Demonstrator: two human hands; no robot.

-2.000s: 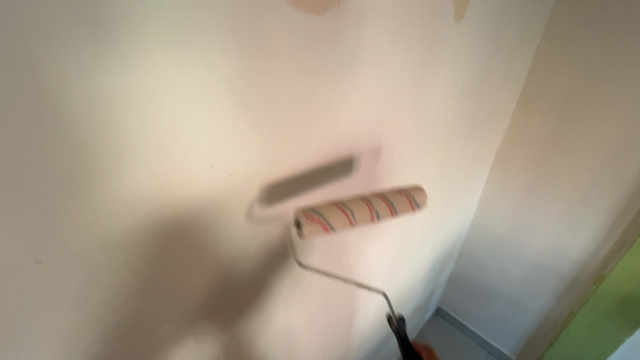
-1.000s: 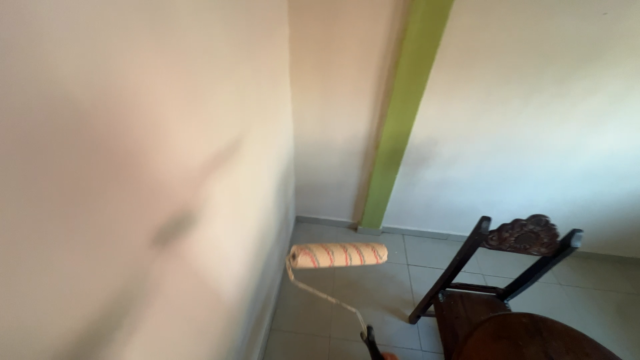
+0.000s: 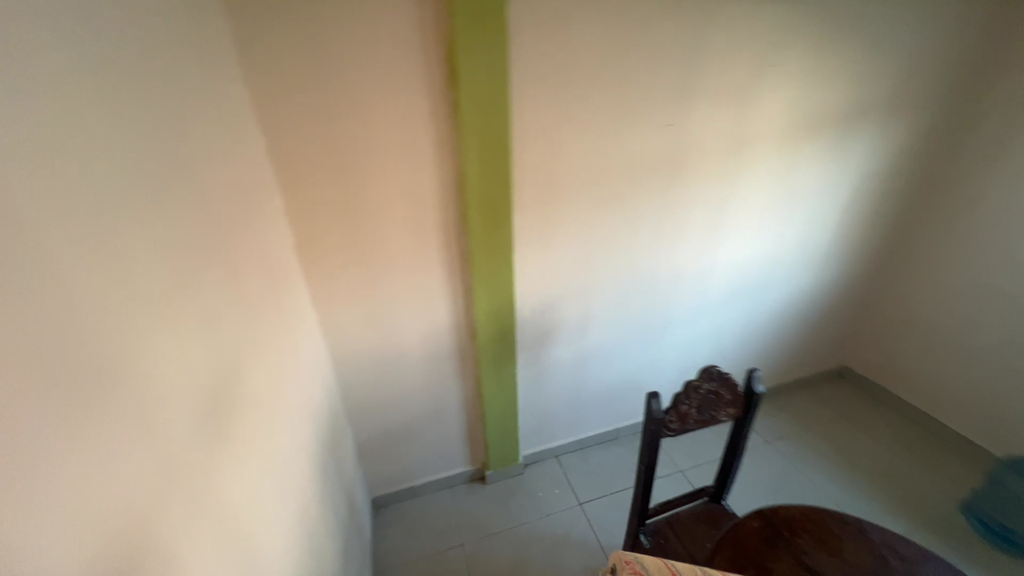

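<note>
Only the top of a paint roller's striped cover [image 3: 660, 566] shows at the bottom edge of the head view, right of centre. Its frame and handle are out of view. Neither my left hand nor my right hand can be seen. Just above and behind the roller cover are the carved dark wooden chair [image 3: 704, 404] and a round dark wooden table [image 3: 824, 540]. The pale wall [image 3: 144, 320] fills the left side.
A green vertical column [image 3: 488, 240] stands against the far wall [image 3: 664, 200]. Grey baseboard [image 3: 580, 444] runs along the tiled floor [image 3: 520, 520]. A blue-green object [image 3: 996, 504], too blurred to name, lies at the right edge.
The view has swung right, away from the left wall. The roller, in full view before with part of a hand at its handle, has dropped to the bottom edge; the hand is out of view.
</note>
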